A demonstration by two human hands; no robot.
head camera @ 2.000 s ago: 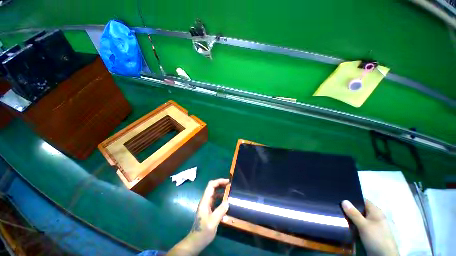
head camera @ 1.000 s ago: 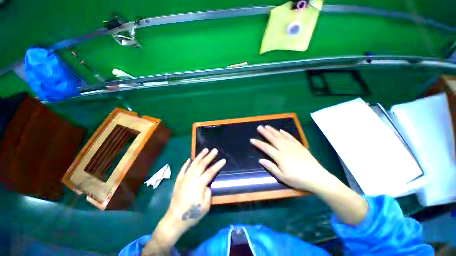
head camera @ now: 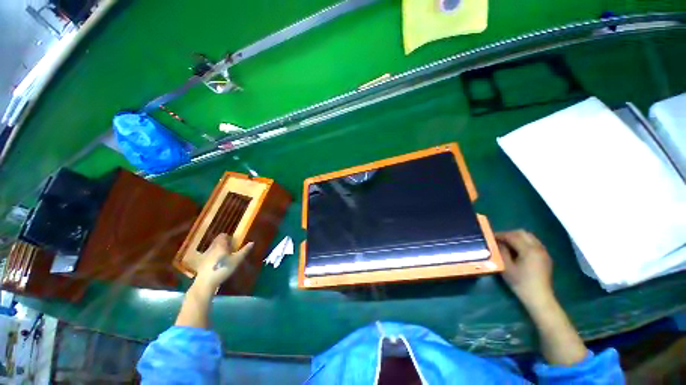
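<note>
A glossy black panel (head camera: 391,210) lies in the top of a wooden housing (head camera: 376,277) in front of me, with the orange-brown rim showing around it. My right hand (head camera: 524,259) is at the housing's lower right corner, fingers curled against its side; its grip is unclear. A slotted wooden housing (head camera: 258,218) stands to the left, with dark parallel slots in its top opening. My left hand (head camera: 218,259) is over the near end of that opening, thumb and finger apart; some fingertips are hidden.
White scrap (head camera: 280,252) lies between the housings. White sheets (head camera: 602,188) are stacked at right. A black gasket (head camera: 519,86) lies at the back right. Brown housings (head camera: 139,233) with black units (head camera: 64,210) stand at far left. Blue bag (head camera: 150,143) hangs by the rail.
Both hands have left the panel's surface. My left hand has moved left to the slotted housing; my right hand has moved to the panel housing's right corner. The view has shifted.
</note>
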